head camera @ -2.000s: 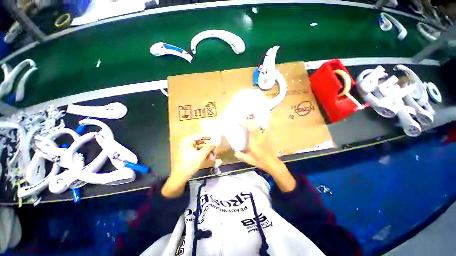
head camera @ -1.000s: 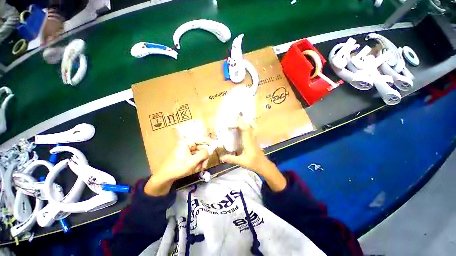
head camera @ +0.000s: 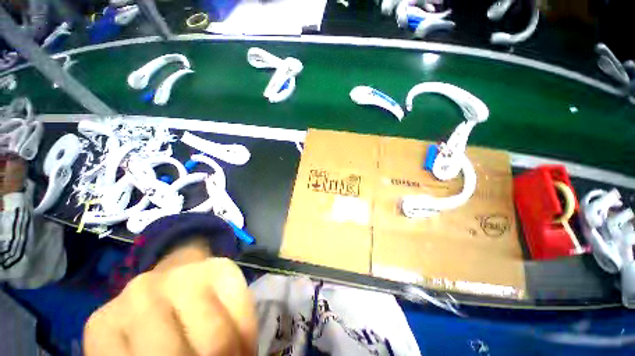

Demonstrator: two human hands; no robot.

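Note:
My left hand (head camera: 177,309) is large and close to the camera at the lower left, fingers curled and knuckles up; what it may hold is hidden. My right hand is not in view. A linked pair of white curved shells (head camera: 463,182) with a small blue battery (head camera: 431,157) lies on the upper right part of the brown cardboard mat (head camera: 334,233). Its lower shell curves round to the left over the mat.
A tangled pile of white shells (head camera: 157,198) and scraps lies left. The red tape dispenser (head camera: 539,215) stands right of the mat, more shells (head camera: 613,226) beyond. Shells (head camera: 282,73) lie on the green conveyor (head camera: 334,76). Another person's sleeve (head camera: 14,222) shows at far left.
The view has swung, so the bench sits further right. Both hands have left the mat with the bright white thing between them. My left hand has come up close to the camera; my right is out of view.

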